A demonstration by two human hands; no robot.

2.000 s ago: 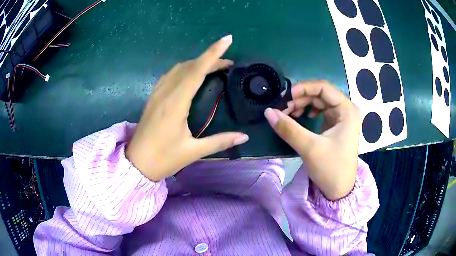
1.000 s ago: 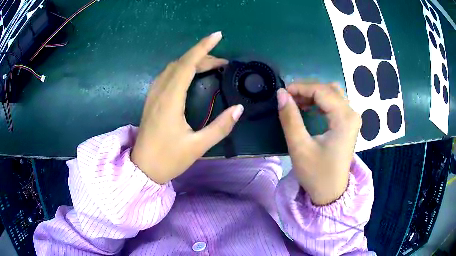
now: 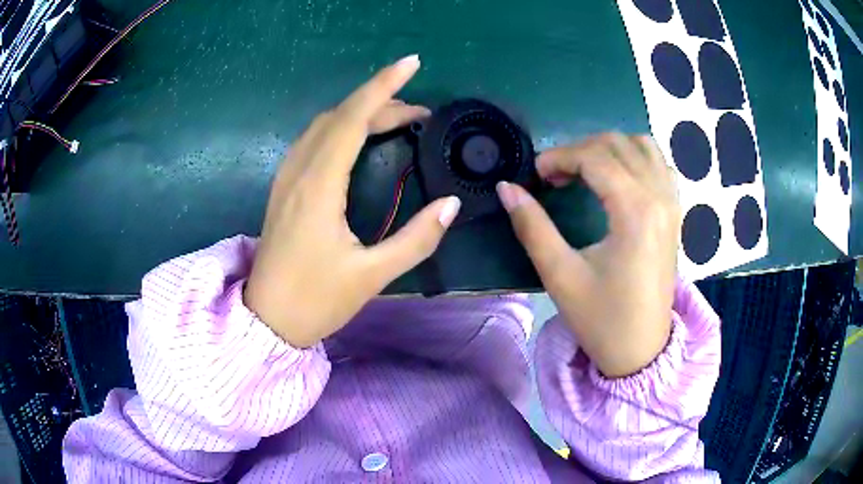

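Observation:
A black blower fan (image 3: 481, 156) lies on the green bench in front of me, its round opening and finned wheel facing up. My left hand (image 3: 331, 203) is at its left side, thumb on the lower left edge and fingers at the upper left corner. My right hand (image 3: 606, 246) is at its right side, thumb on the lower right face and index finger at the right edge. Thin red and yellowish lead wires (image 3: 397, 200) run down from the fan's left side behind my left hand. No separate gasket can be told from the black housing.
A white liner sheet (image 3: 671, 114) with black shapes lies right of my right hand, a second strip (image 3: 832, 219) at far right. A row of black fans (image 3: 59, 71) with leads and a white connector (image 3: 73, 146) stands at left. Dark crates (image 3: 757, 350) sit below the bench edge.
The fan has shifted slightly left. My right thumb has moved from the fan's right edge onto its lower right face. My left hand has moved slightly left since the earliest frame.

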